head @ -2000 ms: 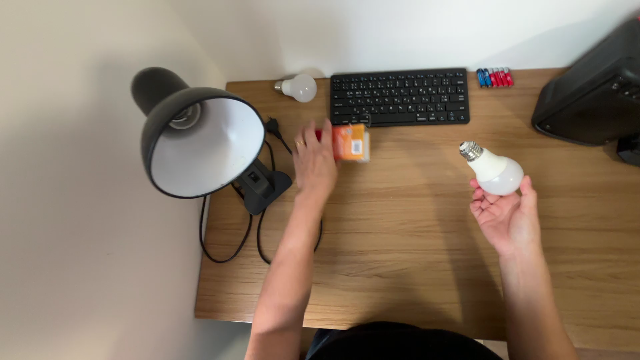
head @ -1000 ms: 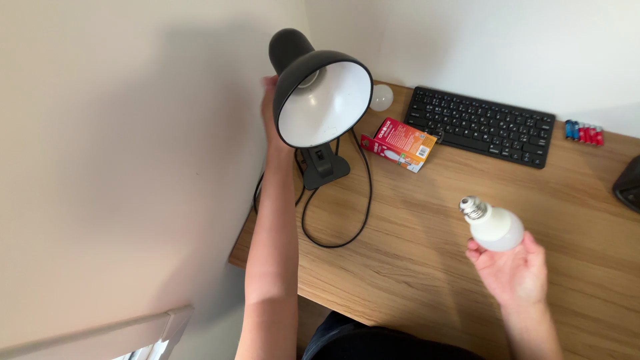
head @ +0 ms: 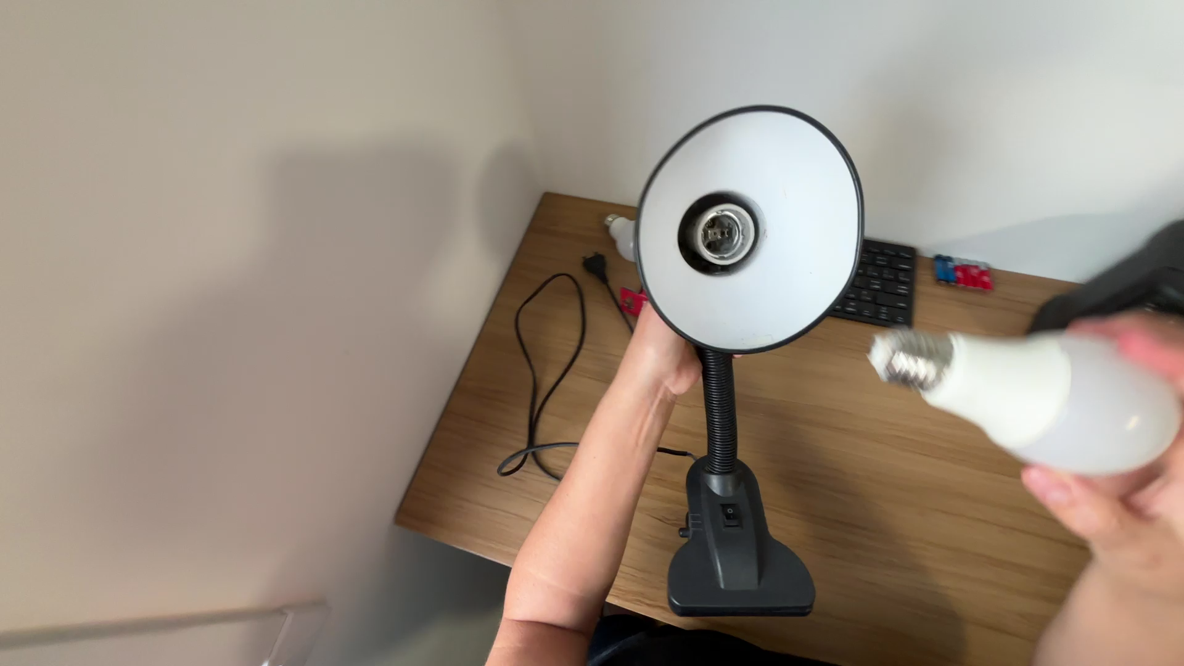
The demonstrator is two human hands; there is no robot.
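A black gooseneck desk lamp [head: 720, 407] stands near the front of the desk, its round shade turned toward me. Inside the white-lined shade [head: 795, 268] the lamp socket [head: 724, 235] shows with no bulb in it. My left hand [head: 668, 356] is behind the shade by the top of the neck; its fingers are mostly hidden, and it seems to hold the lamp there. At the right, my right hand [head: 1110, 509] holds a white LED bulb [head: 1045, 398] by its globe, with the metal screw base pointing left toward the lamp. Bulb and hand are slightly blurred.
Behind the shade lie another bulb [head: 623, 237], a partly hidden red box [head: 633, 301] and a black keyboard [head: 883, 282]. The power cord with its plug [head: 595, 266] loops over the left of the desk. Small blue and red batteries [head: 963, 273] and a black device [head: 1128, 277] are at the back right.
The lamp has come nearer to me, and its shade now faces me with the socket in view. The bulb in my right hand has come closer to the camera, its base now pointing left.
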